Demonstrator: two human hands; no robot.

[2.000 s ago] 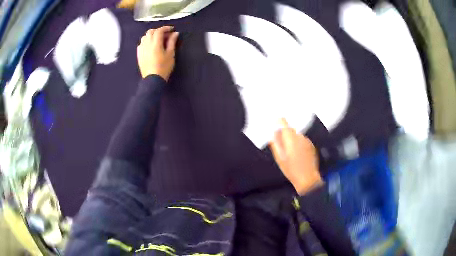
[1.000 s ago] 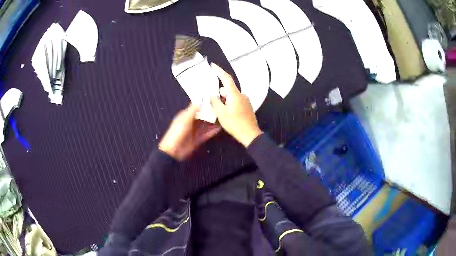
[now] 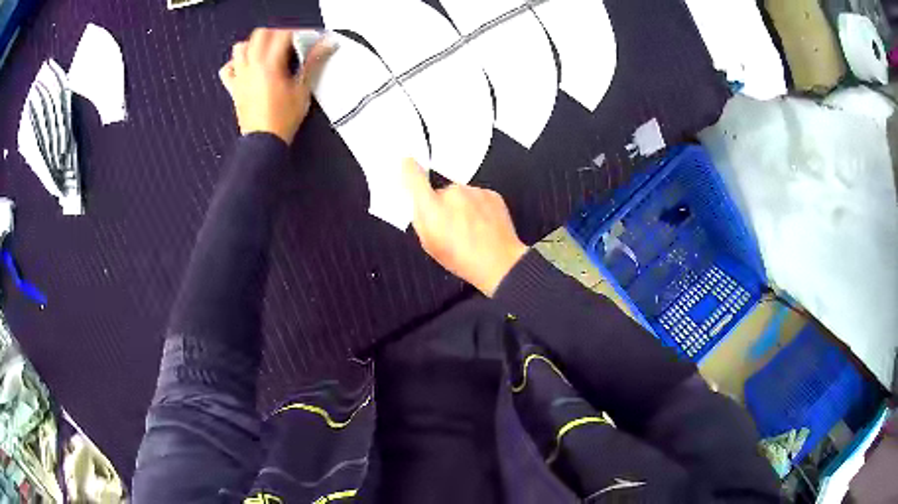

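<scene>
Curved white panels (image 3: 517, 74) lie in an overlapping row on the dark pinstriped cloth (image 3: 325, 285), with a dark seam line running across them. The nearest panel (image 3: 366, 133) is at the row's left end. My left hand (image 3: 266, 84) grips white fabric at this panel's upper end; how many layers it holds is hidden. My right hand (image 3: 468, 231) rests with its index finger on the panel's lower part, its other fingers curled, gripping nothing visible.
A fanned white bundle (image 3: 51, 138) and a white panel (image 3: 98, 74) lie far left, above a blue strip (image 3: 22, 281). A long white piece (image 3: 738, 44) lies at the upper right. A blue crate (image 3: 679, 256) stands beyond the right edge. Fabric heaps (image 3: 30, 423) are lower left.
The white piece that was between both hands now lies at the row's left end. My left hand has moved up and left. The view has shifted, and the silver iron is almost out of the picture.
</scene>
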